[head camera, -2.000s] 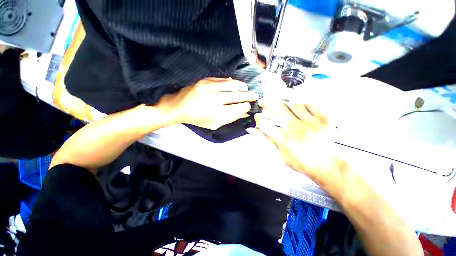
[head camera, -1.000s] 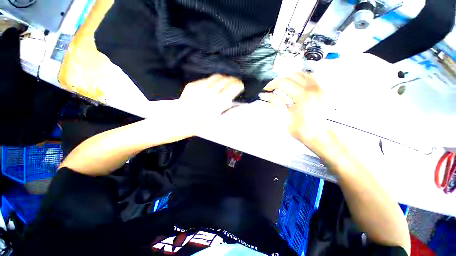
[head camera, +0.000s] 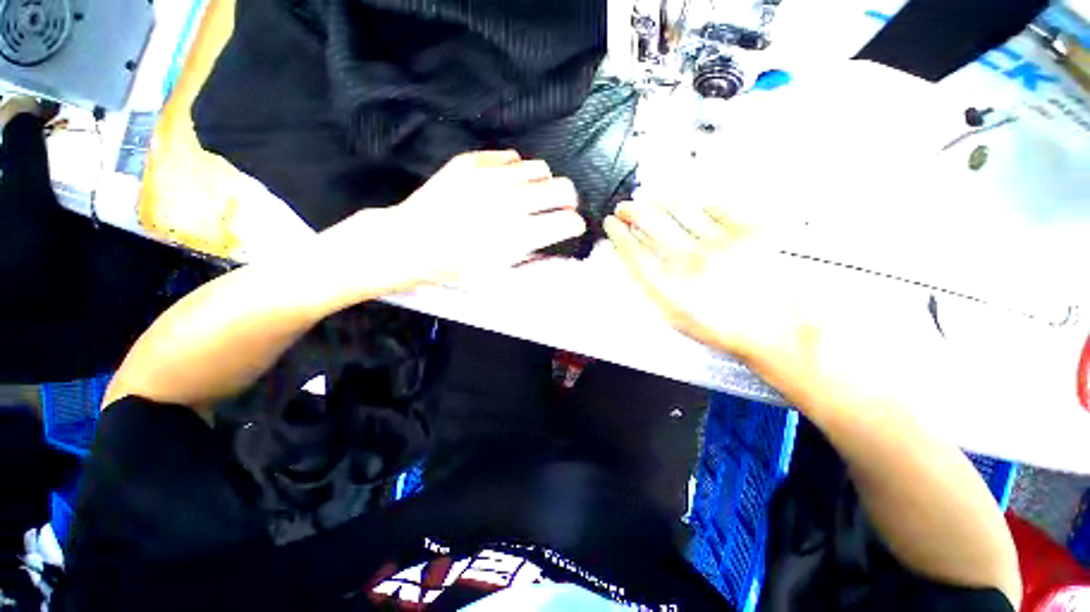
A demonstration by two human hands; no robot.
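Note:
The black pinstriped garment piece (head camera: 466, 72) lies bunched on the white machine table, left of the needle area. A paler, sheer-looking part of it shows near the machine's metal parts. My left hand (head camera: 496, 215) is closed on the garment's near edge, with dark cloth showing under its fingertips. My right hand (head camera: 699, 257) lies on the table just right of that edge, fingers together and extended, fingertips near the cloth. Whether they pinch any cloth is hard to tell in the glare. The round metal dial (head camera: 718, 79) is beyond my right hand.
The table's worn yellowish edge (head camera: 179, 197) is at the left. A dark fabric strip (head camera: 956, 36) crosses the machine at upper right. A blue crate (head camera: 741, 478) and dark cloth (head camera: 341, 418) are below the table. A red object is cut off at the right edge.
The garment's edge has shifted slightly left. My right hand's fingers have straightened and flattened against the table. My left hand stays on the cloth.

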